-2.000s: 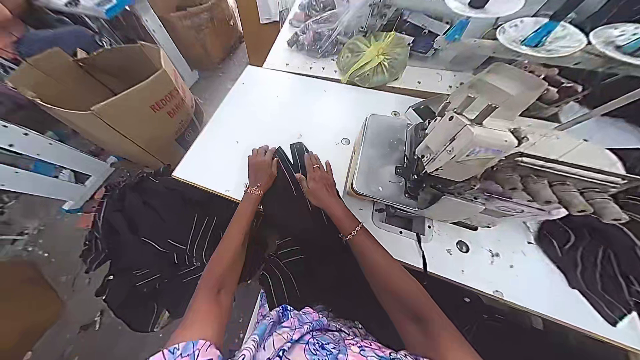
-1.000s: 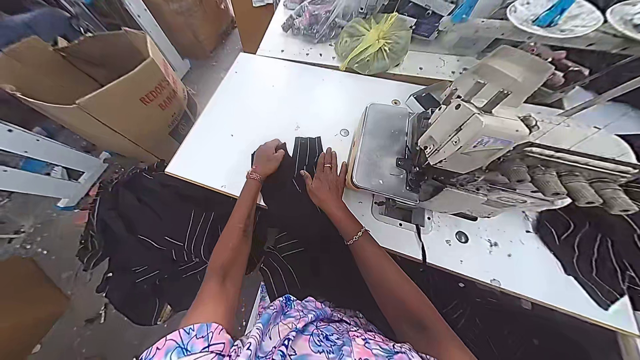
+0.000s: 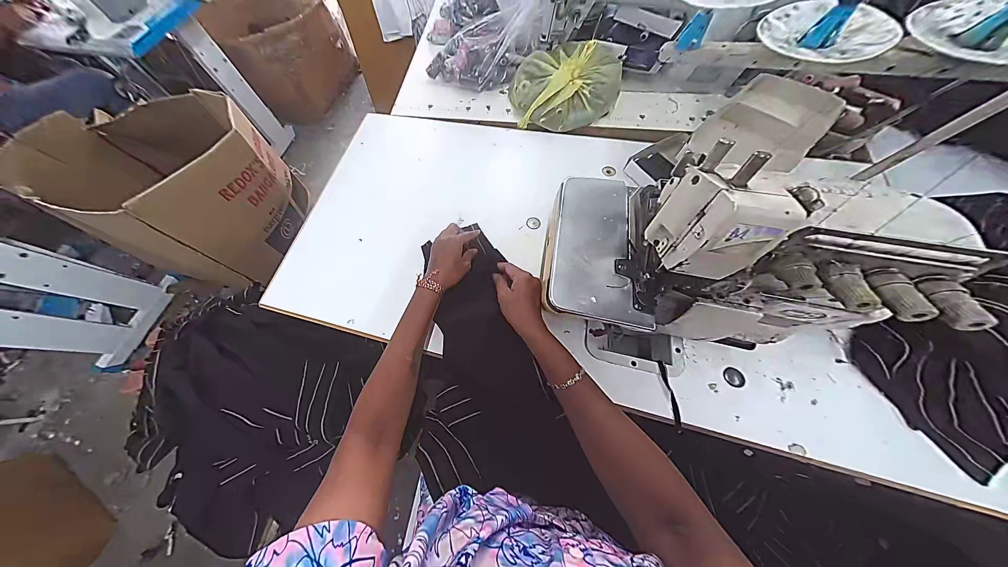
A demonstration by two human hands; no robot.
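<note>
Black fabric with light lines (image 3: 482, 331) lies over the near edge of the white sewing table (image 3: 394, 205) and hangs down over my lap. My left hand (image 3: 453, 256) rests on its upper left part, the index finger stretched over the cloth. My right hand (image 3: 520, 295) holds the right edge of the same fabric between thumb and fingers. Close to the right of that hand stands an overlock sewing machine (image 3: 724, 228) with a flat metal plate (image 3: 594, 252). More black lined cloth (image 3: 260, 402) hangs in a heap at the lower left.
An open cardboard box (image 3: 181, 189) stands on the floor at the left. Behind the table, a tied yellow-green bag (image 3: 567, 87) sits on another white table. Dark striped cloth (image 3: 937, 370) lies right of the machine. White thread plates (image 3: 828, 30) are at the upper right.
The top of the fabric, seen as separate strips two seconds ago, now lies closer together. My left hand has moved onto it, and my right hand has gone from lying flat to gripping its edge.
</note>
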